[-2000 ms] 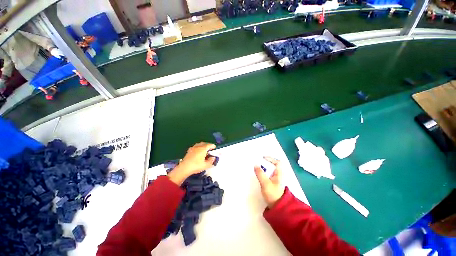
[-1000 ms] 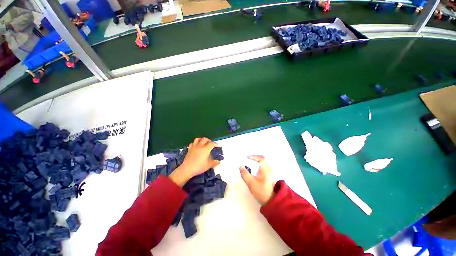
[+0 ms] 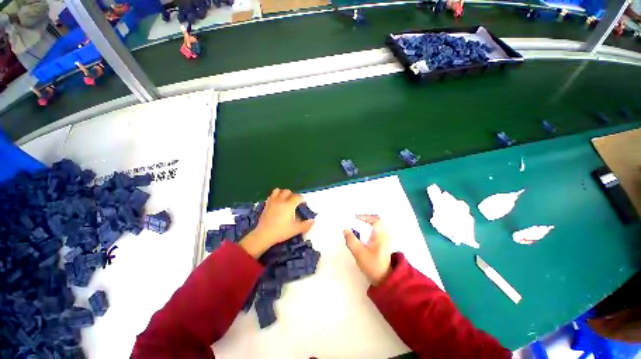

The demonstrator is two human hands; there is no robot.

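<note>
My left hand (image 3: 280, 219) is over the working pile of navy parts (image 3: 285, 270) on the white work sheet (image 3: 337, 308). Its thumb and fingers hold one navy molded plastic part (image 3: 305, 212) at the fingertips. My right hand (image 3: 371, 251) is a little to the right, above the sheet, with thumb and fingertips around a small white item (image 3: 363, 228) that has a dark spot. The white item is mostly hidden by the fingers and blends with the sheet. The two hands are apart.
A large navy stock pile (image 3: 42, 245) lies on printed carton board at left. The dark green conveyor belt (image 3: 295, 133) carries spaced navy parts. Beyond it sits a black parts tray (image 3: 450, 52). White scraps (image 3: 453, 217) and a slim pale stick (image 3: 497, 279) lie on the teal bench at right.
The single parts on the belt have shifted right. The left hand now holds a navy part out at its fingertips. The right hand has moved slightly and still pinches the white item.
</note>
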